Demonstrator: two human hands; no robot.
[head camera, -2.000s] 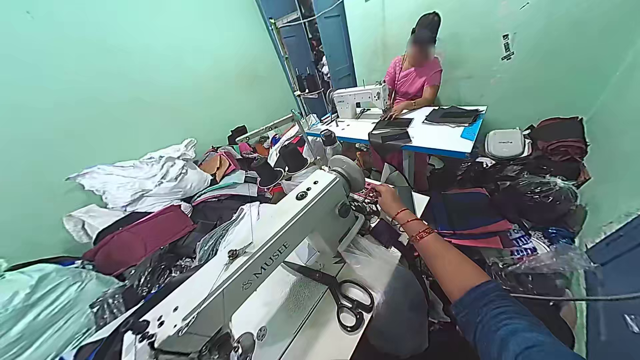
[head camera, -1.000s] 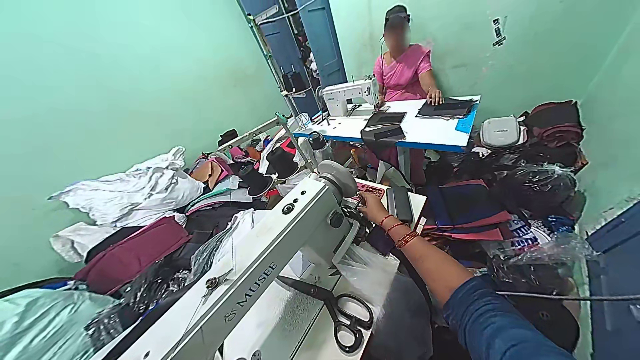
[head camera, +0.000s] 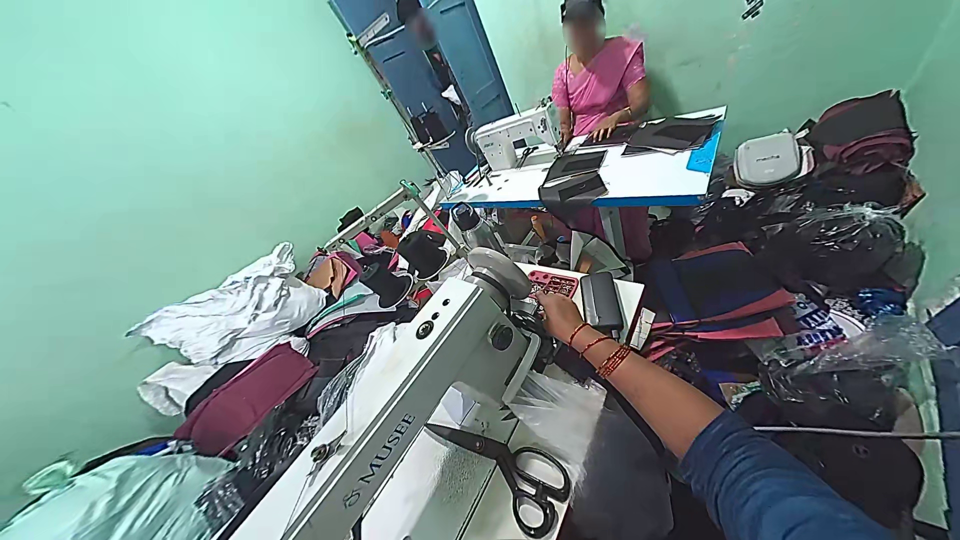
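My right hand (head camera: 559, 316) reaches past the handwheel (head camera: 499, 271) of a white Musee sewing machine (head camera: 405, 405). Its fingertips are at the near edge of a red tray of small metal parts (head camera: 553, 285); whether they grip anything is too small to tell. A dark grey case (head camera: 601, 301) lies just right of the hand. Black-handled scissors (head camera: 517, 469) lie on the machine's table, nearer to me. Clear plastic sheeting (head camera: 559, 412) hangs below my wrist. My left hand is not in view.
Across from me a person in pink sits at a second sewing machine (head camera: 517, 139) on a white table (head camera: 645, 176). Black thread cones (head camera: 424, 253) stand behind my machine. Heaped fabric (head camera: 247, 397) lies at left, plastic-wrapped bundles (head camera: 840, 247) at right. A grey cable (head camera: 855, 433) crosses at right.
The view has shifted closer to the far table. The red tray and grey case show more fully beside my right hand. The person opposite now has both hands near their machine.
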